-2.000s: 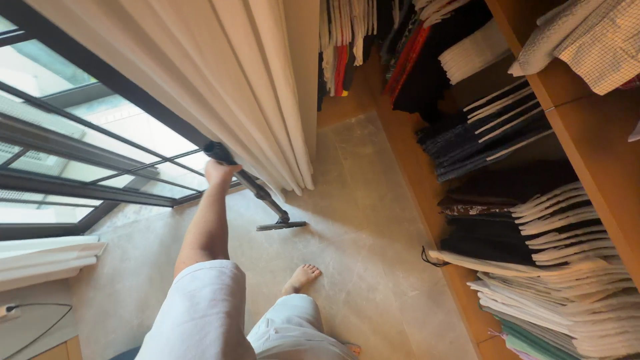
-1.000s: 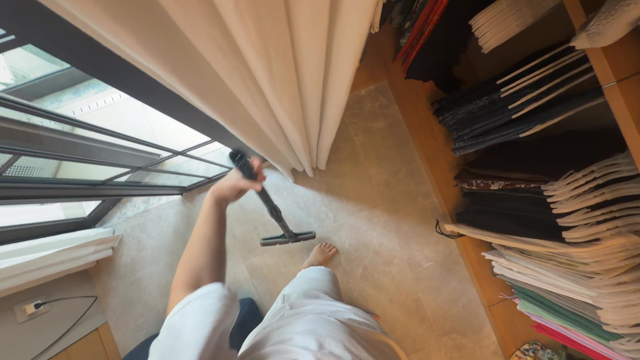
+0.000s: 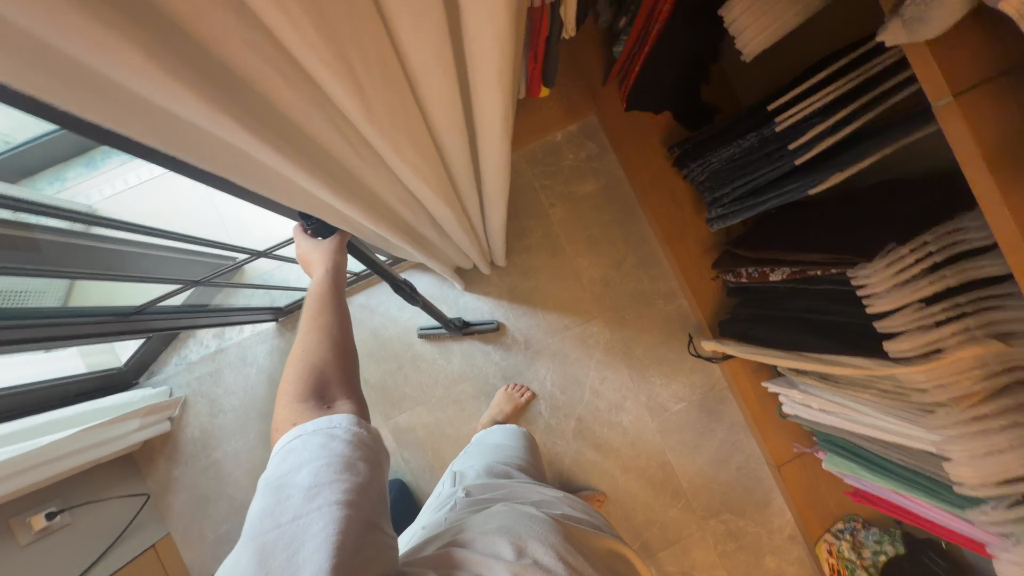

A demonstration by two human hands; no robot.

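My left hand (image 3: 322,252) grips the dark handle of a vacuum cleaner wand (image 3: 396,280), close to the hem side of a beige curtain (image 3: 360,120). The wand slants down to a flat floor head (image 3: 458,329), which rests on the stone-look tile floor ahead of my bare foot (image 3: 507,404). Part of the handle is hidden by my fingers and the curtain. My right hand is outside the view.
Black-framed glass panes (image 3: 144,264) stand at the left, with a plugged-in cable (image 3: 104,500) low on the wall below. Along the right runs an open wooden wardrobe (image 3: 664,216) full of clothes on hangers. A black loop (image 3: 704,352) sticks out at its edge.
Between the previous frame and now, my left hand and the vacuum handle have moved forward, closer to the window frame and curtain. The hand keeps its grip.
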